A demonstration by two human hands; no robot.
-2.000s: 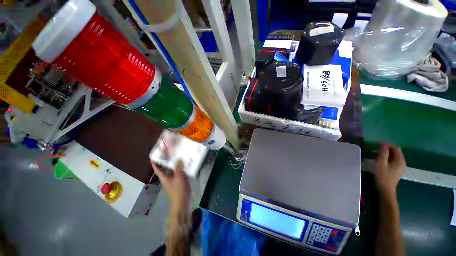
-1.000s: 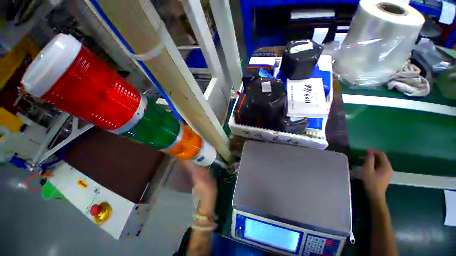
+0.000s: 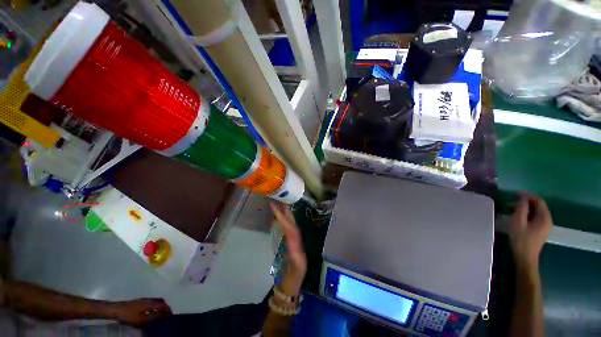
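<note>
A bench scale [image 3: 410,240] with a bare grey plate and a lit blue display stands in front of me. My left hand [image 3: 290,247] is raised just left of the scale, fingers extended, holding nothing; a beaded bracelet is on its wrist. My right hand [image 3: 529,227] rests at the near rail of the green conveyor belt [image 3: 547,158], right of the scale, with fingers bent. I see nothing in it, but its fingertips are small and blurred, so I cannot tell its grip. No pack lies on the scale.
A parts tray [image 3: 395,166] with black items and a white label card [image 3: 443,113] sits behind the scale. A signal tower [image 3: 158,105] slants across the left. Beyond are the dark infeed belt [image 3: 174,194] and emergency stop button [image 3: 151,249]. Another person's arm [image 3: 85,308] shows lower left.
The white pack my left hand held two seconds ago is gone from view, and that hand has moved right beside the scale. My right hand stays near the belt rail. Another person's arm has appeared.
</note>
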